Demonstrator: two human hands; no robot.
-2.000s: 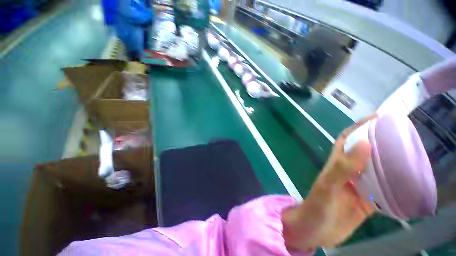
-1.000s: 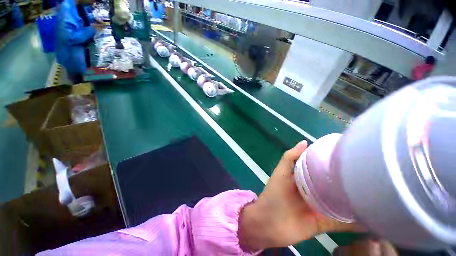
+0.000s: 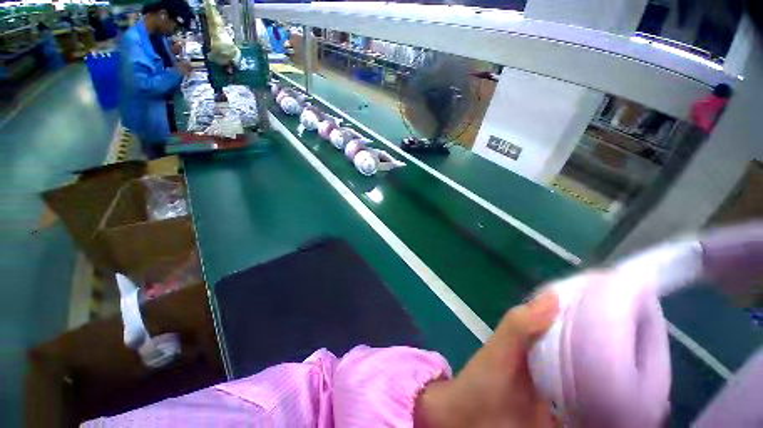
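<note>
My left hand (image 3: pixel 494 368), bare with a pink sleeve, reaches in from the lower left and grips an ear cup of pink-and-white headphones (image 3: pixel 615 351) at the lower right. Its thumb lies on the white shell. The soft pink cushion faces right. The white-and-pink headband runs up to the right and is cut off by the edge. A blurred pink patch, possibly my right sleeve, shows in the lower right corner; my right hand cannot be seen. The black work mat (image 3: pixel 318 301) lies left of the held headphones.
A dark green conveyor belt (image 3: pixel 435 226) between white rails carries several headphones (image 3: pixel 366 161) farther off. A fan (image 3: pixel 435 104) stands beyond it. Open cardboard boxes (image 3: pixel 79 343) stand at left, one holding a white headphone part (image 3: pixel 138 322). A person in blue (image 3: pixel 151 79) is at the bench.
The headphones have turned in my left hand, and the near cup that filled the right side is gone from there. The fingers seen at the bottom right edge are out of view. The camera view has shifted.
</note>
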